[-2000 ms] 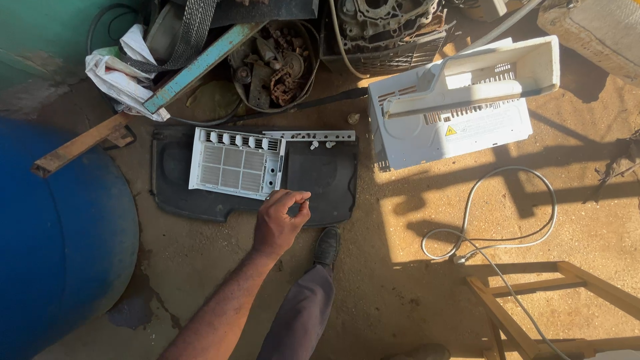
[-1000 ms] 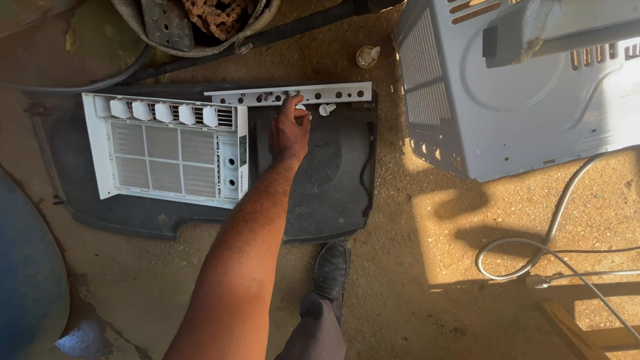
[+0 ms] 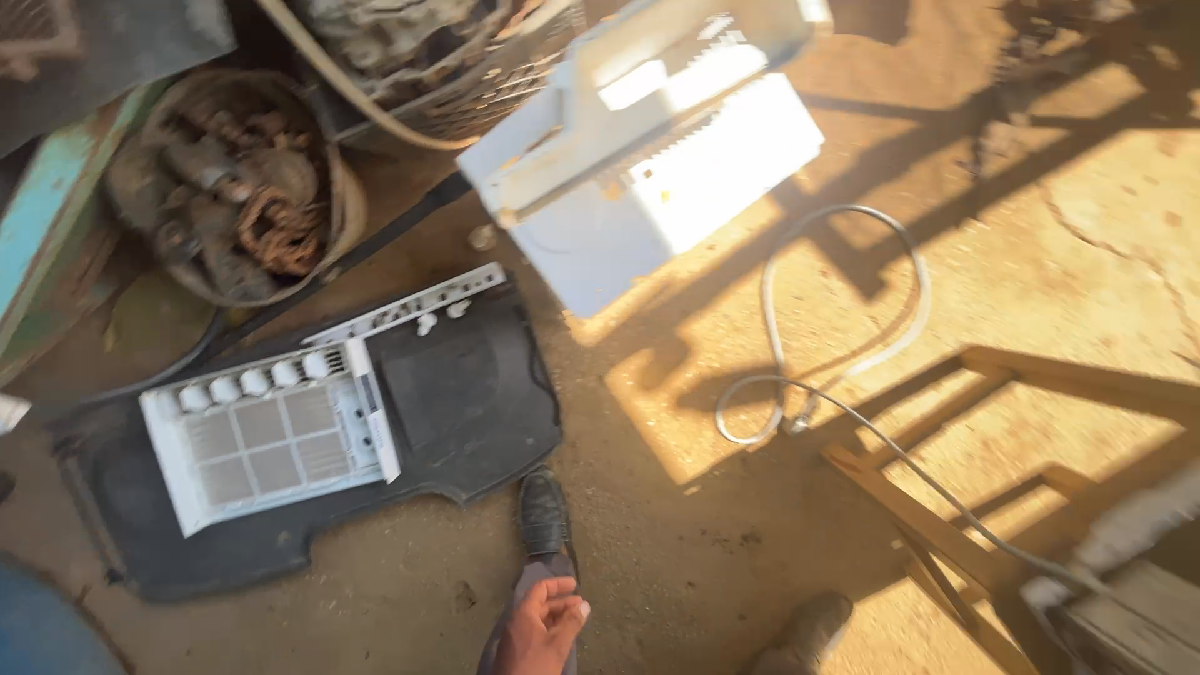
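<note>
My left hand [image 3: 544,623] is at the bottom, above my leg, its fingers loosely bent and nothing visible in it. My right hand is out of view. Up and left of my left hand, a white air conditioner front grille [image 3: 267,436] with a mesh filter lies on a black plastic panel [image 3: 459,394]. A white perforated strip [image 3: 408,305] lies along the panel's upper edge, with small white pieces [image 3: 427,323] beside it. A white slotted appliance housing [image 3: 600,234] stands farther right, partly in sunlight.
A bucket of scrap metal [image 3: 342,197] and a wire basket of metal parts [image 3: 450,94] stand at the upper left. A pale cable [image 3: 769,319] loops over the ground towards a wooden frame [image 3: 937,497]. Part of a blue drum [image 3: 47,623] shows lower left.
My left hand was at the perforated strip one second ago; now it is away from it, near my leg. The view has shifted and turned, bringing the scrap bucket and wooden frame further into view.
</note>
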